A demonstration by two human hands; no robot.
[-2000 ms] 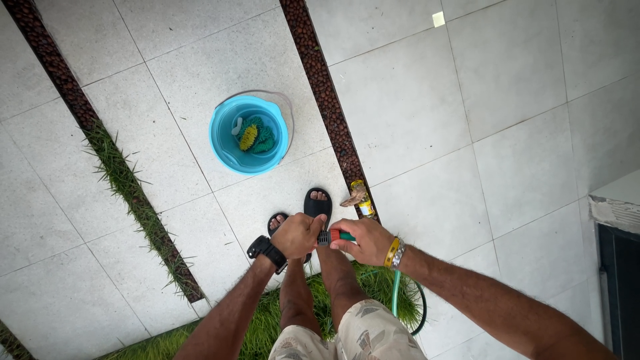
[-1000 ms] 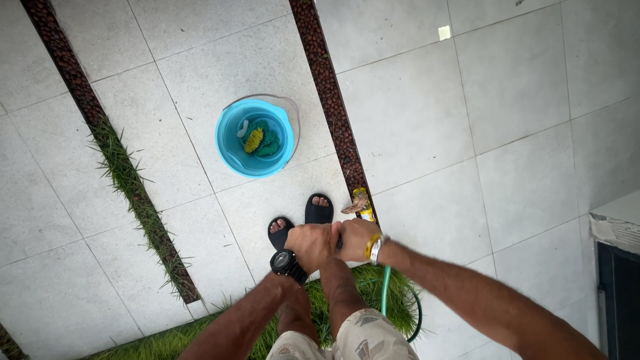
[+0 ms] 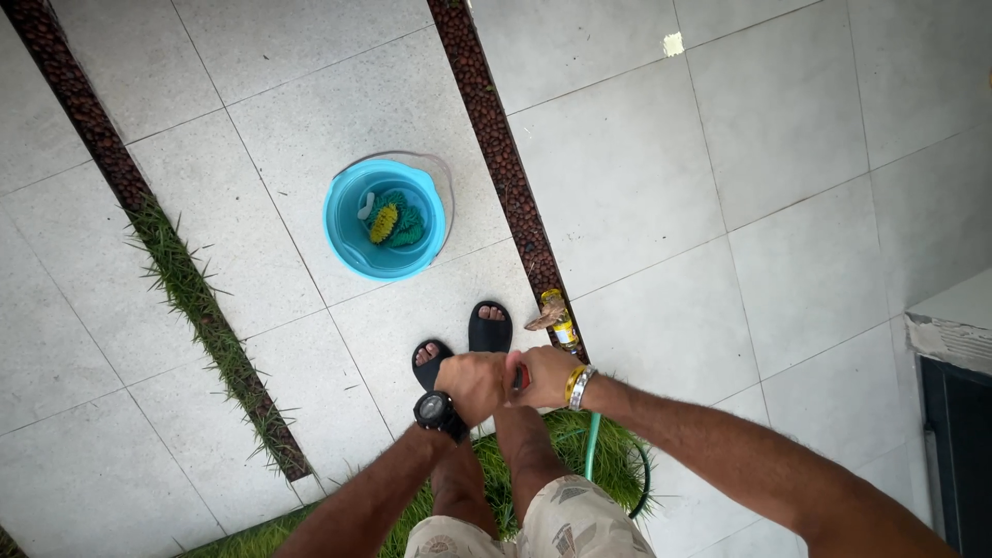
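My left hand (image 3: 474, 385), below a black wristwatch (image 3: 439, 412), is closed and meets my right hand (image 3: 542, 377) in front of my legs. Between them a small red and black part (image 3: 521, 377) shows, gripped by the right hand; most of it is hidden by the fingers. In the earliest frame it is a red and green hose fitting. A green garden hose (image 3: 593, 446) hangs below my right wrist, which wears yellow and silver bands. Beyond my feet stands a light blue bucket (image 3: 333, 225) holding a yellow microfibre piece (image 3: 384, 224) and green ones (image 3: 407, 225).
Black slides (image 3: 490, 329) are on my feet on pale floor tiles (image 3: 620, 194). A yellow-labelled bottle (image 3: 564, 332) lies in the pebble strip (image 3: 496, 147) beside a brown leaf-like thing (image 3: 547, 315). Grass (image 3: 186, 279) grows in the left strip, and more grass lies under my legs.
Both hands have closed together around the fitting, whose red and green parts and spring-like section showed between them two seconds ago. The bucket has stayed in place.
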